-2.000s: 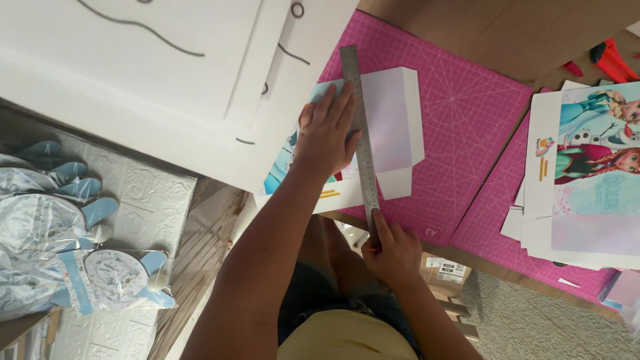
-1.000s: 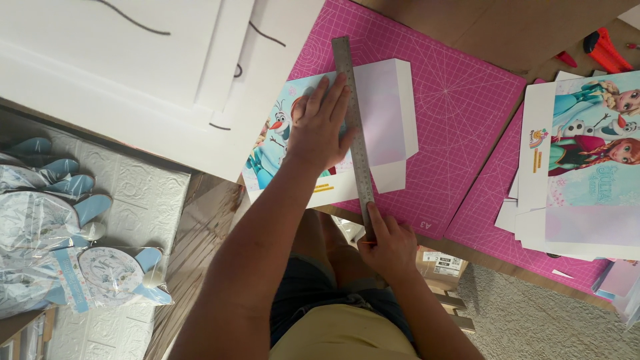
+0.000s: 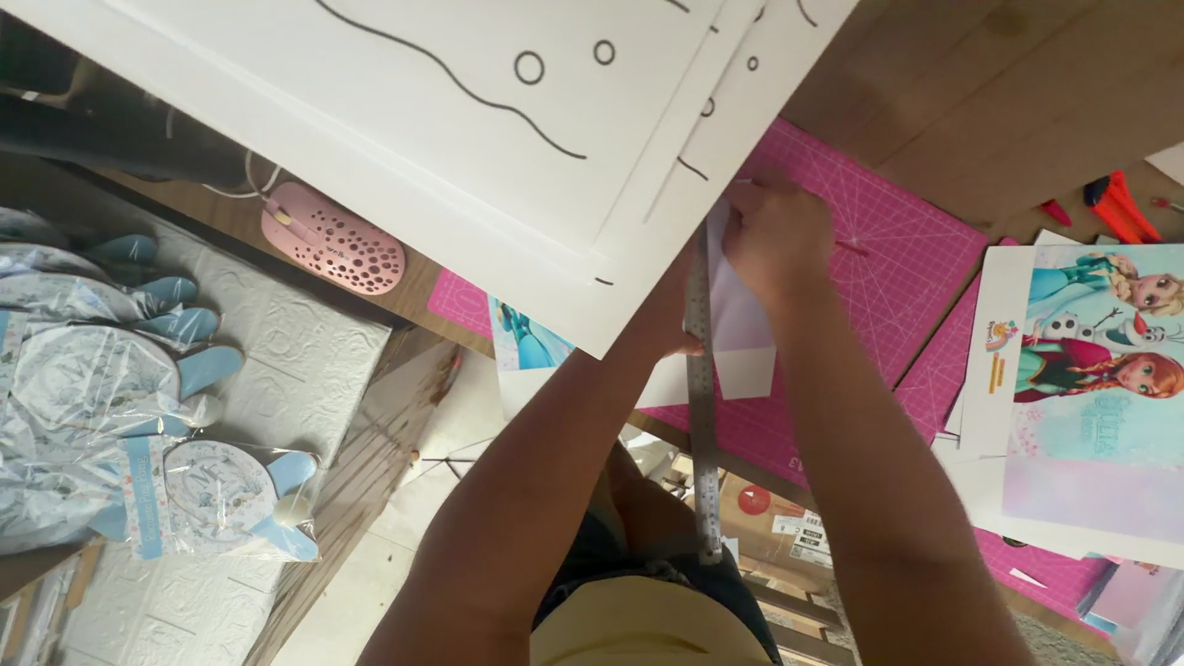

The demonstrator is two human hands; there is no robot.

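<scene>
A steel ruler (image 3: 703,416) lies across a printed card sheet (image 3: 745,324) on the pink cutting mat (image 3: 879,268), its lower end sticking out past the mat's edge. My left hand (image 3: 680,338) is at the ruler's left side, thumb touching it, the rest mostly hidden by a large white sheet with black lines (image 3: 444,166). My right hand (image 3: 782,231) is at the card's upper part, right of the ruler, fingers bent and fingertips partly hidden; whether it pinches the card cannot be told. The card's left part shows a coloured print beneath the white sheet's corner.
Printed character sheets (image 3: 1091,351) lie stacked on the right, with an orange-red tool (image 3: 1121,208) above them. A pink computer mouse (image 3: 333,239) rests on the desk at left. Plastic-wrapped items with blue parts (image 3: 222,490) lie lower left. A cardboard box (image 3: 772,523) stands below the desk.
My right hand has moved from the ruler's lower end up to the card's upper part. The ruler has slid down toward my body. The view has shifted, and the white sheet now covers more.
</scene>
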